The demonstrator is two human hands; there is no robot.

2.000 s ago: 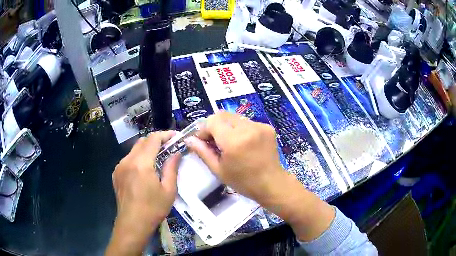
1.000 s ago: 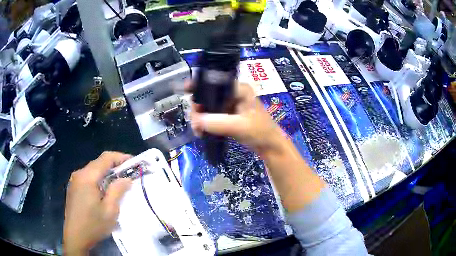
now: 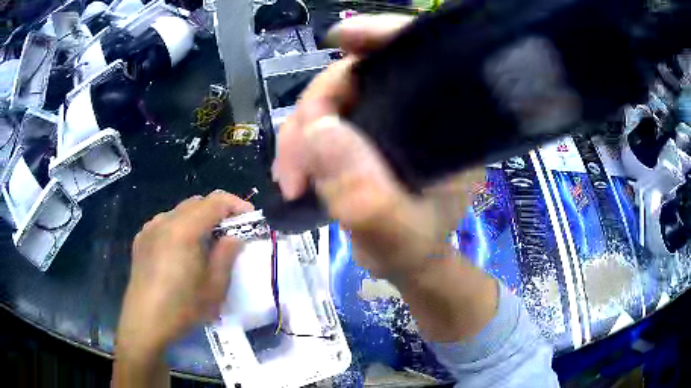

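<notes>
The white open mounting base lies in front of me at the bench's near edge, with thin red, dark and yellow wires inside. My left hand holds its far left end and pinches a small pale metallic strip there. My right hand grips the thick black electric screwdriver, which is tilted, blurred and close to the camera. Its lower end is over the far end of the base, by the strip. The screwdriver tip and any screw cannot be made out.
White dome cameras with open bases crowd the left side. More cameras stand at the far right. A grey post and pale grey box stand beyond my hands. Yellowish cable coils lie near the post. Blue printed sheets cover the right side.
My right hand has left the base, taken hold of the screwdriver and brought it down, tilted, to the base's far end. My left hand stays on the base. The camera view has shifted.
</notes>
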